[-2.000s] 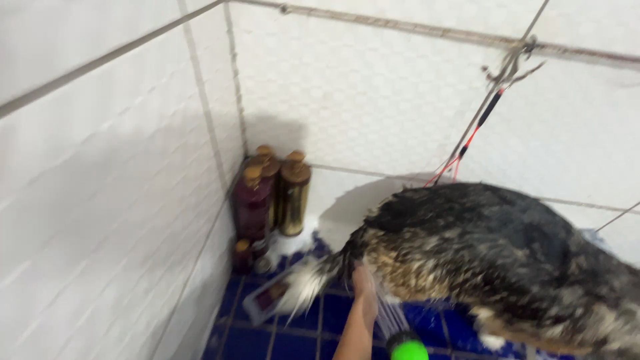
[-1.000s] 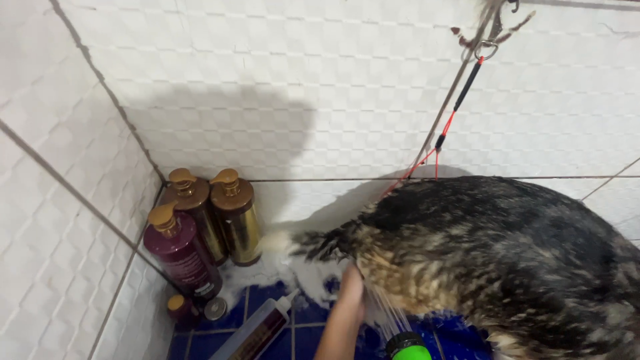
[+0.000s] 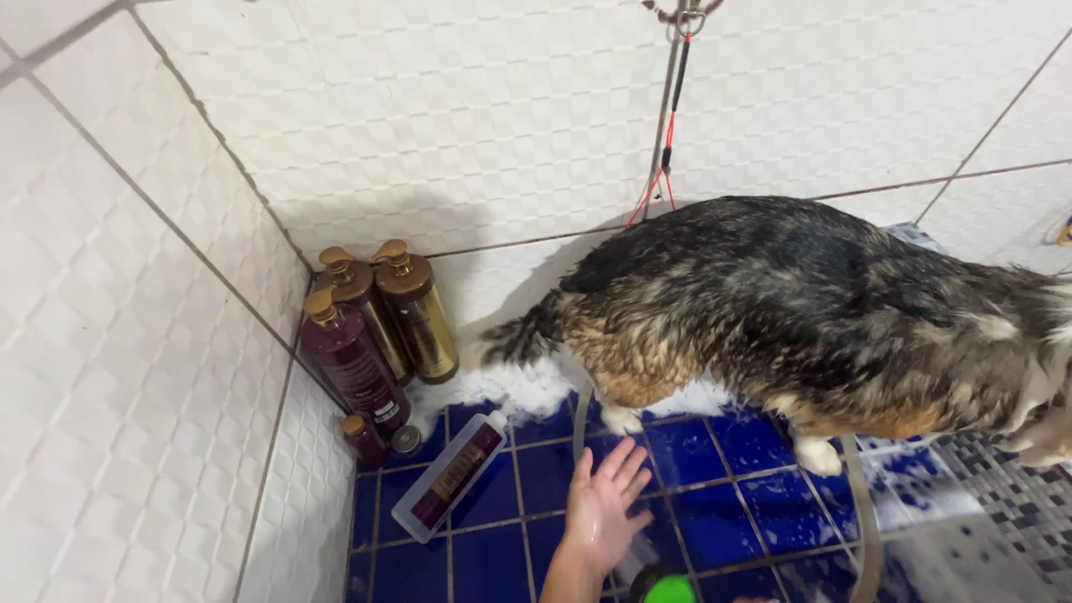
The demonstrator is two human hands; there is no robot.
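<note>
My left hand (image 3: 601, 509) is open and wet, palm up, with nothing in it, below the dog's hind paw and apart from it. Beside it, at the bottom edge, a green-faced black spray head (image 3: 668, 586) gives off water. Only a sliver of my right hand (image 3: 755, 600) shows by the spray head; its grip on the handle lies out of frame. A wet dog (image 3: 754, 310) with black, grey and tan fur stands along the wall, tail to the left, its head partly cut off at the right. A thin red and black leash (image 3: 677, 92) runs from a metal ring down behind its back.
Maroon (image 3: 356, 360) and gold pump bottles (image 3: 421, 314) stand in the corner, beside a small maroon bottle (image 3: 366, 440) and a round tin (image 3: 407, 440). A translucent squeeze bottle (image 3: 452, 477) lies on blue tiles. Foam lines the wall. A pale hose (image 3: 863, 519) crosses the floor; dark mosaic (image 3: 1005, 494) lies right.
My left hand has come away from the dog's hindquarters and now lies open, palm up, lower down. The view has shifted, showing more of the dog's front and of the floor.
</note>
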